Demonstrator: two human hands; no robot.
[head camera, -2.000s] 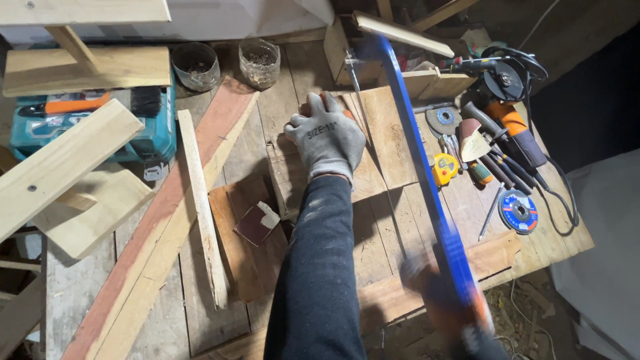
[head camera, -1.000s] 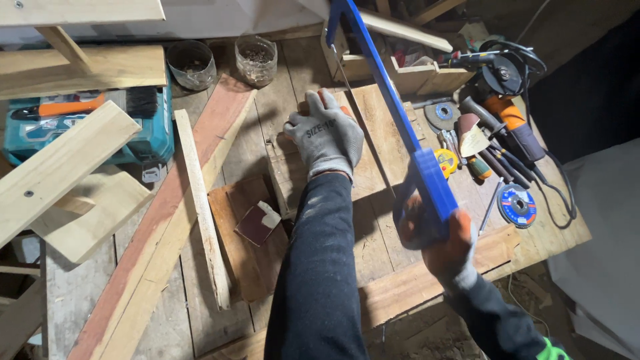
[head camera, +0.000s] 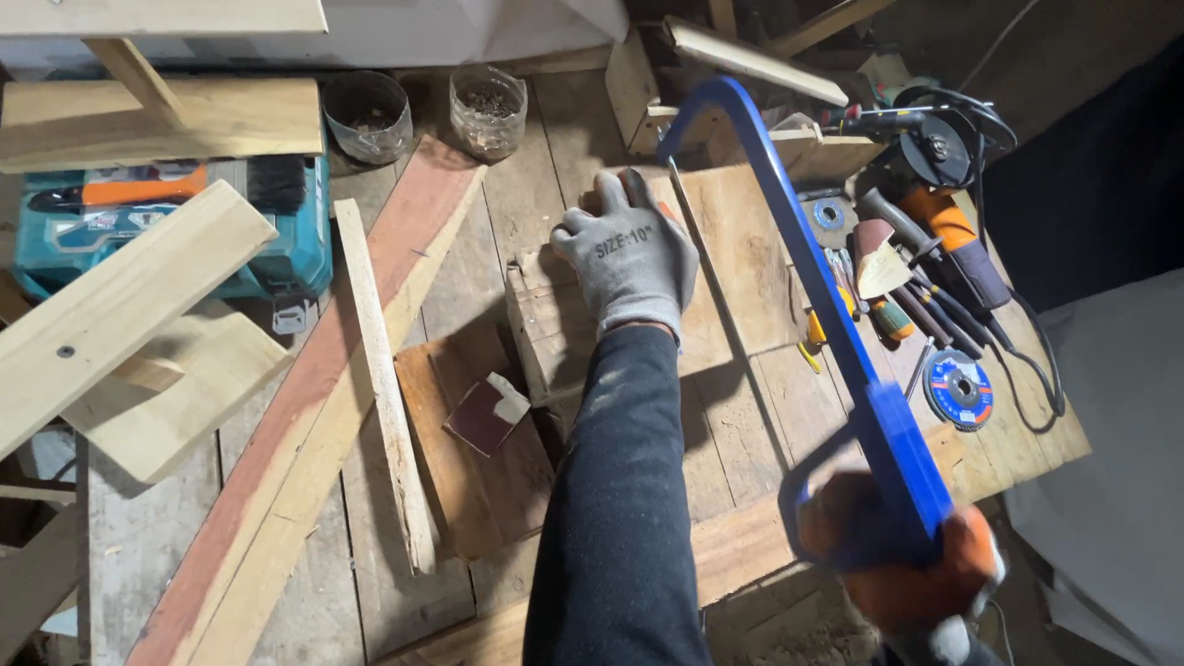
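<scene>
My left hand (head camera: 634, 250), in a grey work glove, presses down on a wooden board (head camera: 740, 250) and the wood block (head camera: 555, 324) beside it. Blurred at the lower right, my right hand (head camera: 925, 573), gloved in grey and orange, grips the handle of a blue hacksaw (head camera: 814, 250). The saw's thin blade (head camera: 717, 282) runs across the board, just right of my left hand. Whether the blade has cut into the wood cannot be seen. A folded piece of sandpaper (head camera: 483, 416) lies on a brown wood piece (head camera: 439, 444) to the left.
Long planks (head camera: 314, 416) and a thin strip (head camera: 379, 370) lie at left, near a teal toolbox (head camera: 176, 231). Cut plastic containers (head camera: 488, 113) stand behind. An angle grinder (head camera: 953, 213), a flap disc (head camera: 959, 388), a yellow tape measure (head camera: 816, 328) and several hand tools lie at right.
The hacksaw and my right hand have moved back and forth; since one second ago they have shifted toward the lower right. My left hand has stayed on the wood.
</scene>
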